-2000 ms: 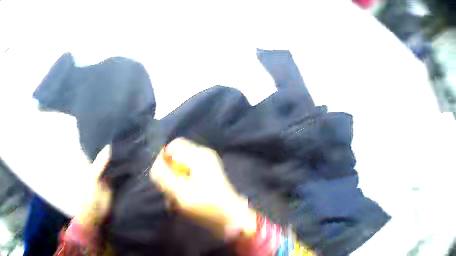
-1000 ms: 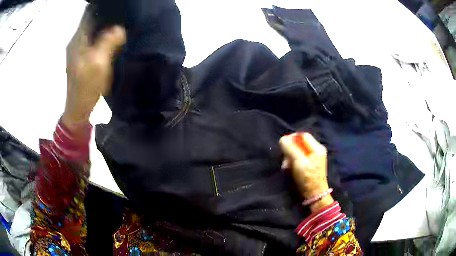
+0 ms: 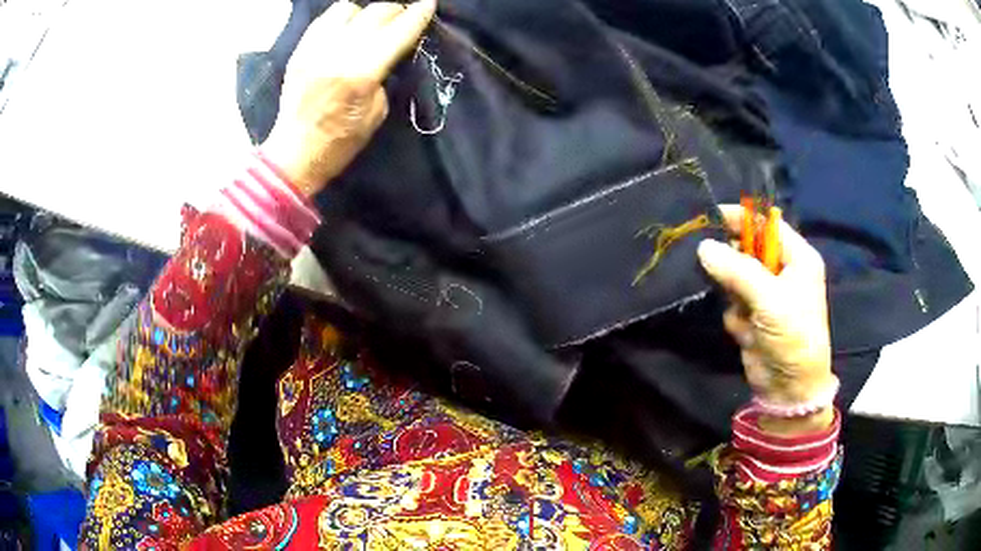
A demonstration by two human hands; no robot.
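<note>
A dark navy-black garment (image 3: 581, 269) lies in front of me, spread over the white table and down towards my lap. My left hand (image 3: 350, 81) pinches the garment's edge at the upper left; a whitish loose thread (image 3: 439, 92) hangs beside its fingers. My right hand (image 3: 769, 291) holds orange-handled thread snips (image 3: 762, 231), their blades pointing away from me and hard to make out. A tuft of yellow-orange threads (image 3: 672, 237) lies on the cloth by my right fingertips, next to a pocket-like panel with pale stitched edges.
The white table (image 3: 129, 97) shows at the left, with its rim running towards my left forearm. Crumpled grey-white cloth (image 3: 70, 334) hangs at the far left, above something blue. A dark perforated crate (image 3: 882, 474) is at the lower right.
My left hand has moved right and up and now pinches the garment. The cloth has turned, showing seams and loose threads. My right hand has moved right and slightly up, with the snips now clearly visible.
</note>
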